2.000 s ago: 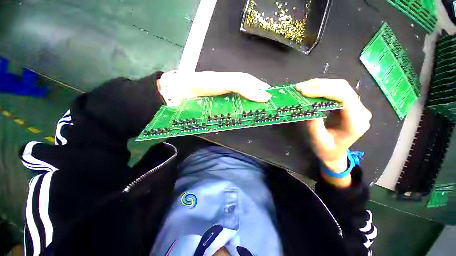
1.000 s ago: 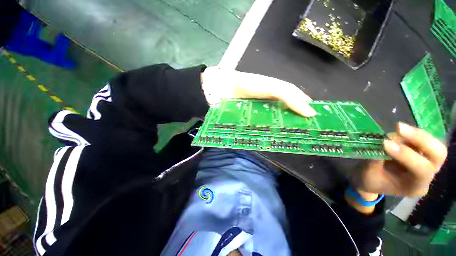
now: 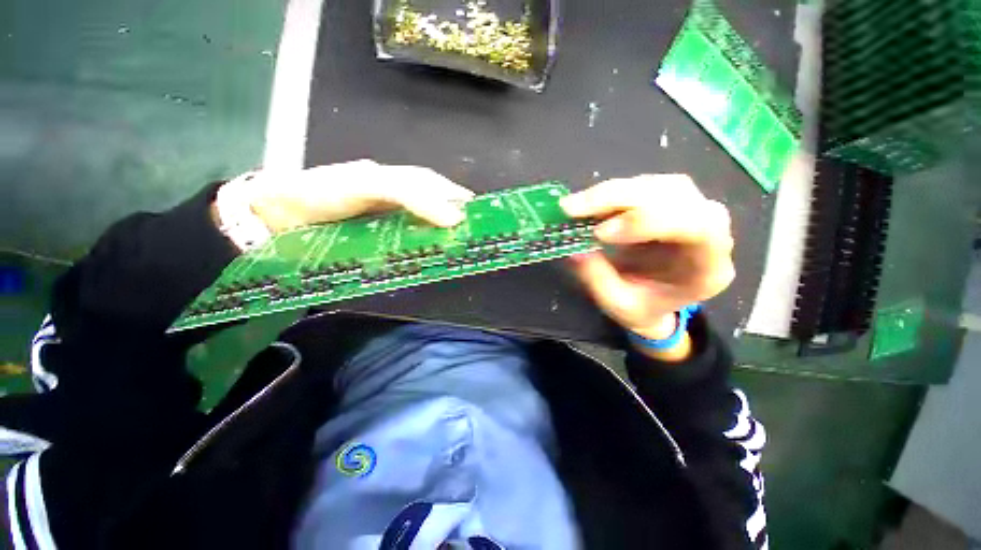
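Note:
A long green PCB panel [image 3: 398,249] with rows of small dark parts along its lower edge is held tilted above the black bench mat, in front of my body. My left hand [image 3: 360,196] grips its upper edge, with the thumb on the panel's face and the fingers hidden behind it. My right hand [image 3: 665,242] holds the panel's right end between thumb and fingers. A pale band [image 3: 242,213] is on my left wrist and a blue wristband [image 3: 665,335] on my right.
A black parts tray [image 3: 546,54] with small gold pieces sits at the top centre. Another green panel [image 3: 731,107] lies on the mat [image 3: 602,129] at the right. A panel stack [image 3: 893,81] and black toothed rack [image 3: 844,252] stand farther right.
The view has shifted. My right hand has moved from the panel's lower right corner to grip its right end, and the panel now slopes up to the right.

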